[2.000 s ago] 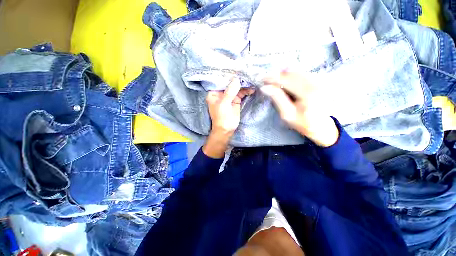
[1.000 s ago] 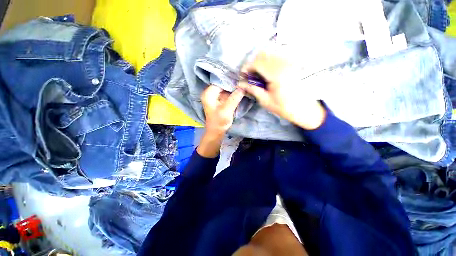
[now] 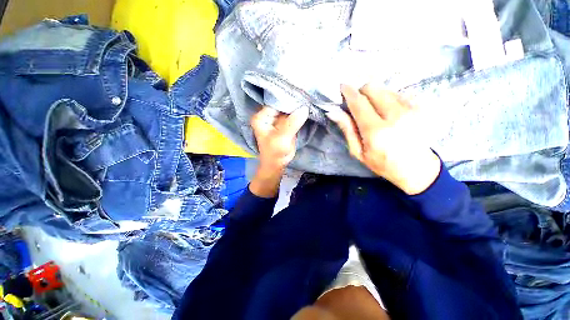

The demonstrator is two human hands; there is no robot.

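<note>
A denim jacket (image 3: pixel 500 119) lies with its pale grey-blue inside up in front of me, with a white pocket bag (image 3: pixel 406 28) and a small white label (image 3: pixel 514 49) at its upper part. My left hand (image 3: pixel 275 134) pinches a folded seam edge (image 3: pixel 275 90) between thumb and fingers. My right hand (image 3: pixel 390 134) is just right of it, thumb and fingertips at the same seam. A small pale or metal tip may show at its thumb; whether the right palm holds a tool is hidden.
Blue denim jackets (image 3: pixel 125 144) are heaped at the left, and more denim (image 3: pixel 531 244) lies at the lower right. The yellow table top (image 3: pixel 165 37) shows between them. Blue crate parts (image 3: pixel 234 178) and a red object (image 3: pixel 45 277) on the pale floor are lower down.
My right hand has moved slightly right and down from over the seam, and its fingers look more spread. My left hand still pinches the seam edge. The view has shifted compared with the earliest frame.
</note>
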